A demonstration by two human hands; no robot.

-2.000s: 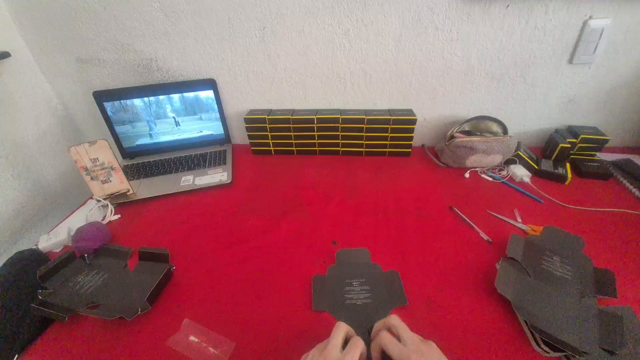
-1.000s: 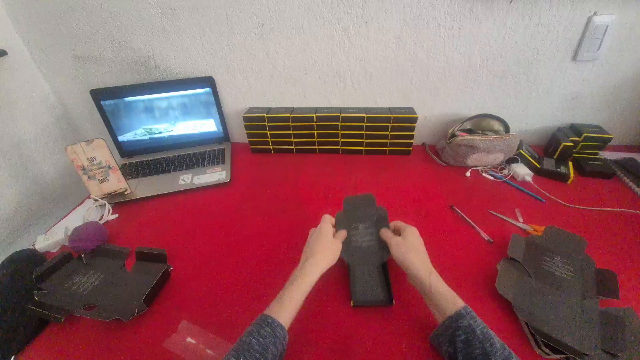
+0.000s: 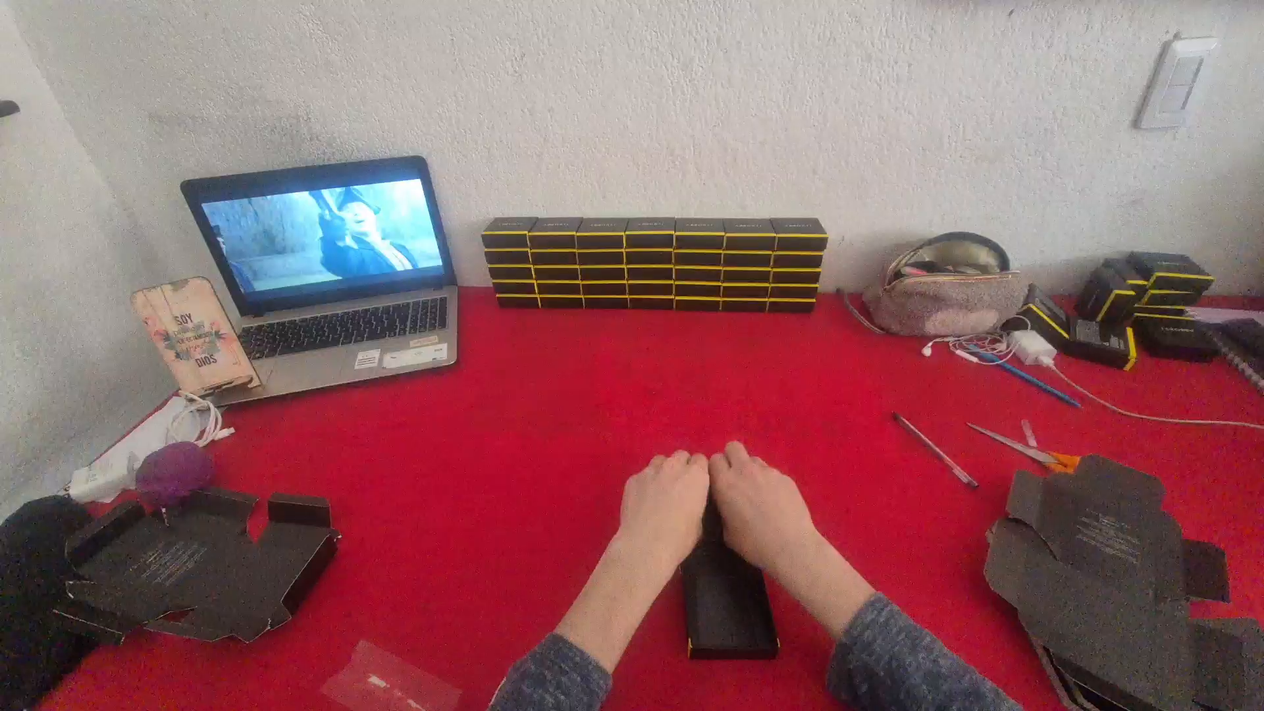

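Note:
A black cardboard box (image 3: 729, 607) with walls raised at its near end lies on the red tablecloth, its far part covered by my hands. My left hand (image 3: 669, 502) and my right hand (image 3: 760, 504) meet side by side over that far part, fingers curled in on the card. Unfolded black cardboard box blanks (image 3: 1096, 553) lie in a pile at the right. Another partly folded black box blank (image 3: 188, 568) lies at the left.
Stacked black boxes with yellow edges (image 3: 652, 265) line the wall, beside an open laptop (image 3: 326, 276). Scissors (image 3: 1027, 447), a pen (image 3: 934, 449), a pouch (image 3: 943, 286), earphones and a cable lie at the right. A clear plastic piece (image 3: 390, 679) lies near the front edge.
Both hands have come together from the two sides of the box's far flap, which stood up in view a second ago. The flap is now hidden under them. The laptop's picture has changed.

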